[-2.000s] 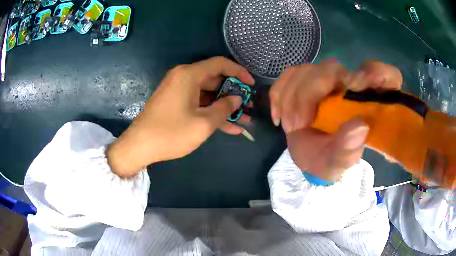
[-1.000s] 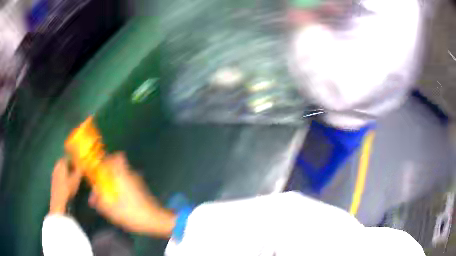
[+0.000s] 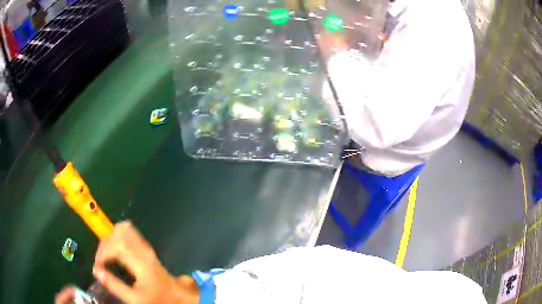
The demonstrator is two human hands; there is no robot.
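My right hand point(image 3: 134, 264), with a blue wrist strap point(image 3: 206, 287), is at the lower left. It is closed on the orange-yellow electric screwdriver point(image 3: 83, 199), whose dark cord runs up to the left. The screwdriver's nose is hidden by the hand. My left hand point(image 3: 65, 295) is cut off by the bottom edge; only fingers show, blurred, holding a circuit board point(image 3: 84, 297) just left of and below my right hand. Another small board point(image 3: 69, 249) lies on the green surface above it.
A large clear plastic tray point(image 3: 261, 142) with blue and green round stickers is at top centre. A person in a white smock point(image 3: 404, 89) is beside it on a blue stool point(image 3: 374, 202). One board point(image 3: 158, 116) lies left of the tray. A black rack point(image 3: 71, 53) is top left.
The view has swung right; the board rows and round screw tray are out of view. The screwdriver has stayed in my right hand. The clear tray and stool show more sharply.
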